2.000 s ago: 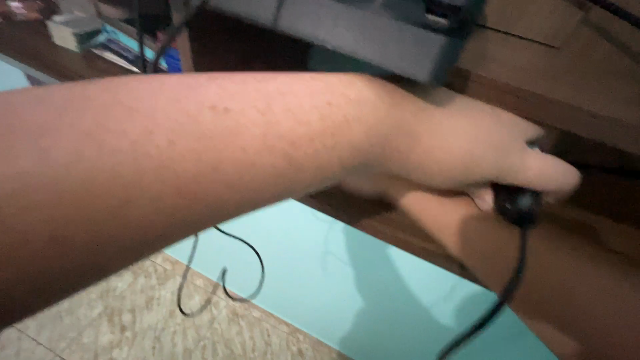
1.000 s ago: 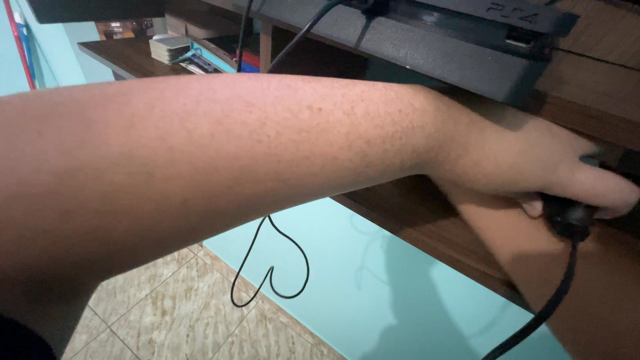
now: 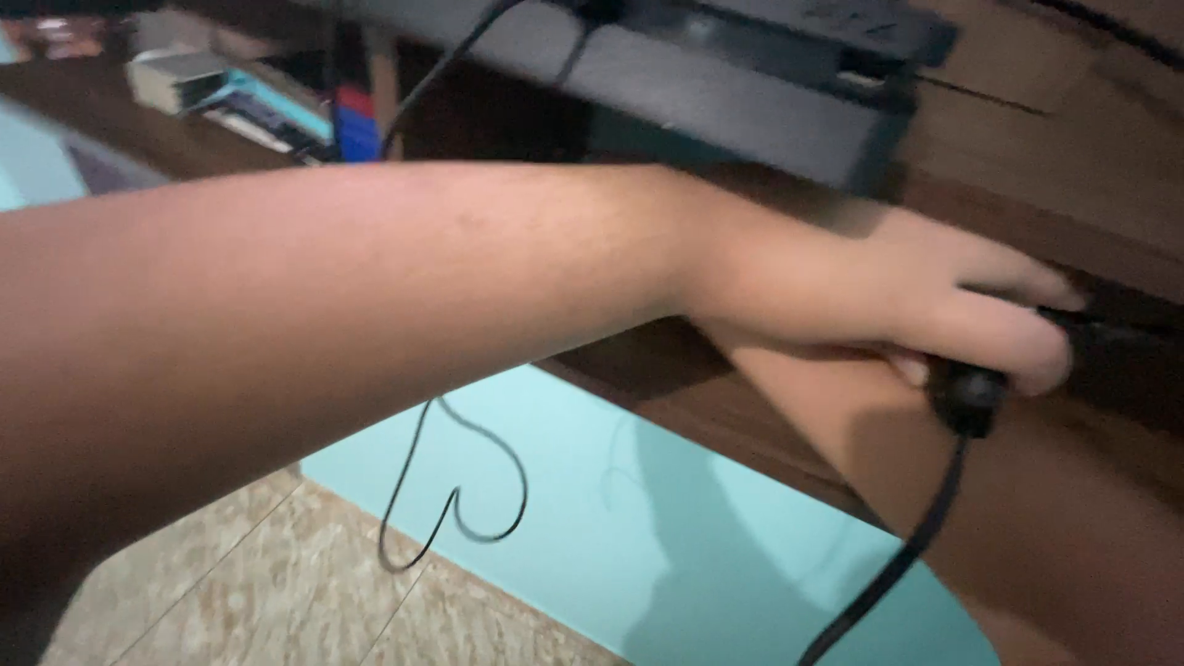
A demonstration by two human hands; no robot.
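From the left edge my left arm reaches across the frame, and my left hand (image 3: 962, 305) grips a black cable end, probably a plug (image 3: 969, 398), at the right. A thick black cable (image 3: 911, 555) hangs from it toward the bottom edge. My right forearm (image 3: 869, 416) rises from the lower right and passes beneath my left wrist; my right hand is hidden behind the left arm. Just above my left wrist is a dark grey PS4 game console (image 3: 740, 102) on a dark wooden shelf unit (image 3: 1045, 194). The picture is blurred.
A thin black cable (image 3: 524, 481) dangles in a loop before the turquoise wall (image 3: 592, 462), above the tiled floor (image 3: 240, 573). At the upper left, a pale stack (image 3: 176, 79) and small blue items (image 3: 356, 129) lie on the wooden shelf (image 3: 74, 102). Another cable (image 3: 444, 74) runs down by the console.
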